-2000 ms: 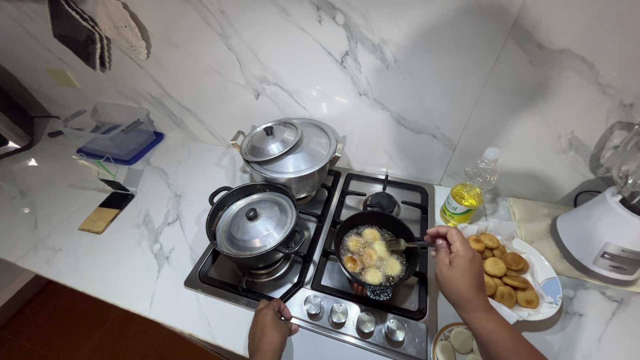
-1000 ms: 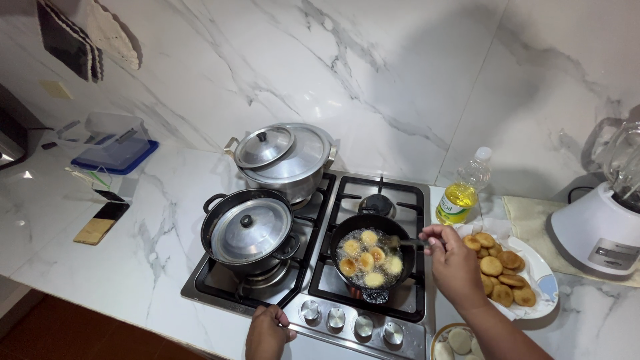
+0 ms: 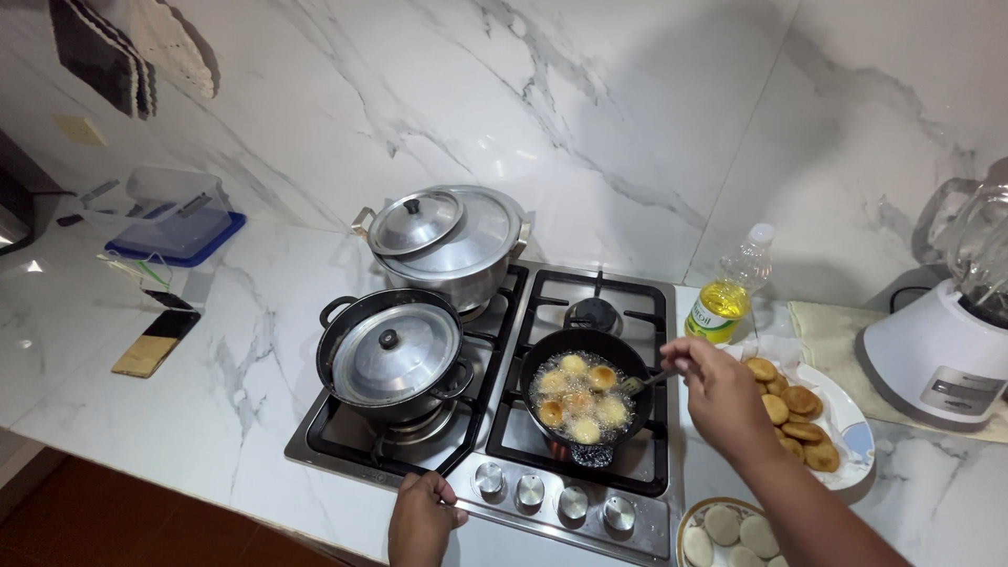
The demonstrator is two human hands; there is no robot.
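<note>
My right hand grips the handle of a metal fork, its head at the right inner side of a black frying pot. Several round dough pieces bubble in the oil there, some pale, some golden brown. My left hand rests at the front edge of the gas stove, fingers curled; whether it holds anything is unclear. Right of the pot, a plate lined with paper bears fried golden discs. Raw pale discs lie on a smaller plate at the bottom edge.
A black pot with a metal lid and a large aluminium pot stand on the left burners. An oil bottle and a white blender are at the right. A plastic container and a phone-like object lie at the left.
Some dough pieces in the oil show different sides and positions. The fork, still in my right hand, has shifted slightly at the pot's right side. My left hand stays near the stove's front edge.
</note>
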